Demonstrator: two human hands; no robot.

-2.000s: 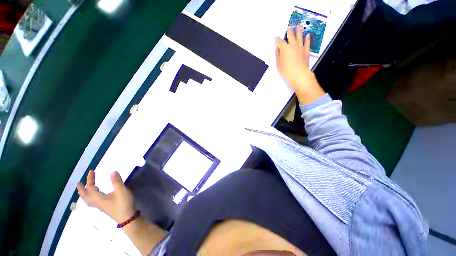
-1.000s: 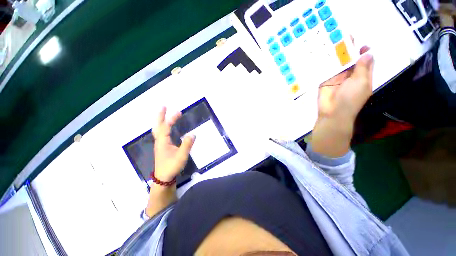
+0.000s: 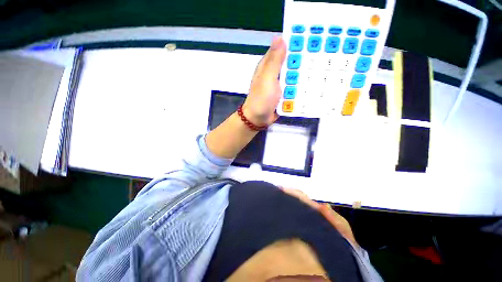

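Note:
A white calculator half (image 3: 325, 102) is held up, keys facing me, with blue, orange and white keys. My left hand (image 3: 265, 85), wearing a red bead bracelet, grips its left edge. A thin white empty frame (image 3: 476, 55) extends at the right, crossing the view of the black strip. The black jig (image 3: 236, 99) lies on the bench below, partly covered by my left hand and the calculator; a white rectangle (image 3: 286, 148) shows in its right part. My right hand (image 3: 330, 215) is low, near my body at the bench's front edge, mostly hidden; its fingers are unclear.
A long black strip (image 3: 413, 148) with a pale yellow edge lies on the white bench (image 3: 137, 121) at the right. A stepped black remnant (image 3: 379, 99) lies beside it. Grey-white boards (image 3: 33, 104) stand at the left. A green conveyor (image 3: 137, 16) runs behind the bench.
The calculator has moved from the right to in front of me and turned upright. My left hand has taken hold of it. My right hand has let go and dropped toward my body. The view has turned.

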